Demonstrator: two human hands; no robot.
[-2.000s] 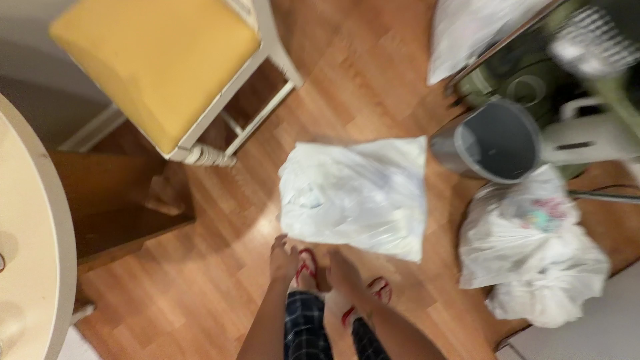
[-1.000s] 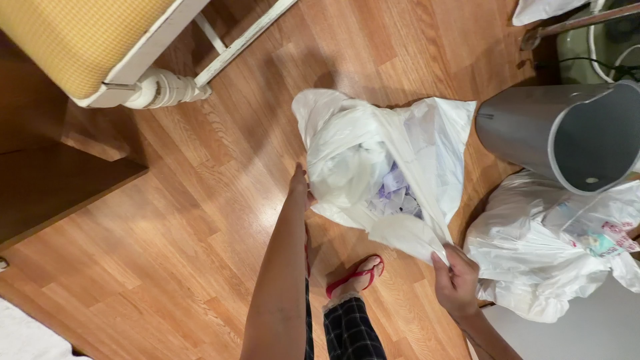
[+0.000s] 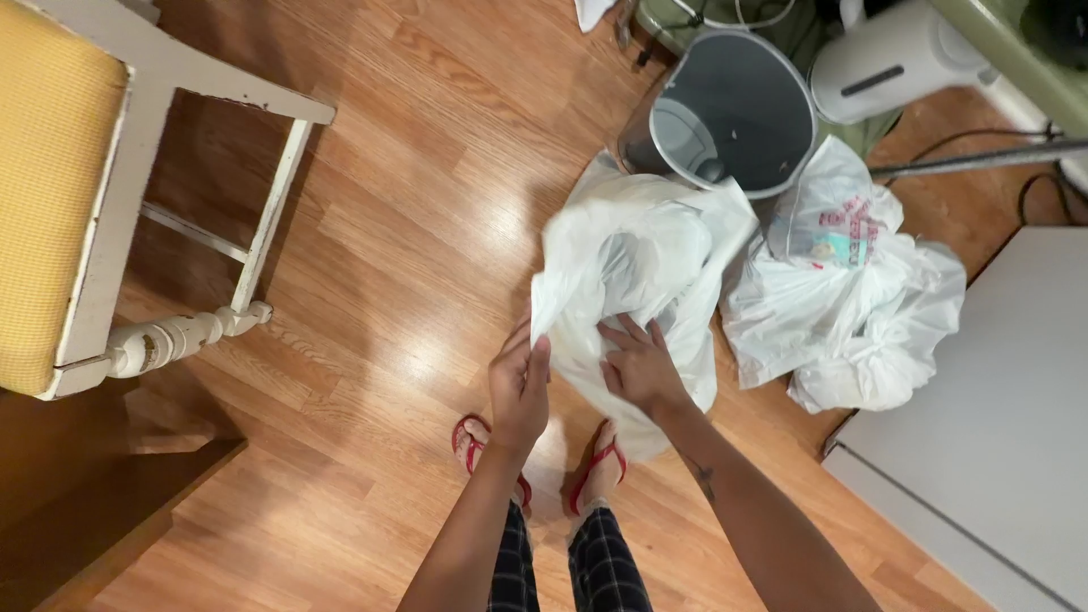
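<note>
A white plastic bag (image 3: 629,246) with its mouth spread wide is in front of me, above the wood floor and my feet. My left hand (image 3: 518,391) pinches the bag's left edge between thumb and fingers. At the near side of the opening, my right hand (image 3: 636,361) has its fingers spread against the plastic; nothing shows in its grasp. Pale, crumpled contents or folds show inside the bag, not clear enough to name. Just beyond it, a grey plastic bin (image 3: 735,106) stands with its open top towards me.
Filled white plastic bags (image 3: 841,314) rest at the right beside a white cabinet or appliance (image 3: 977,425). A white appliance with a dark slot (image 3: 884,72) and cords lie behind. A chair with a yellow seat (image 3: 59,195) stands left, above a brown wooden piece (image 3: 102,510).
The bag, lying flat on the floor two seconds ago, is now spread and closer to the bin. My right hand has let go of the bag's edge; my left hand has taken hold of its rim.
</note>
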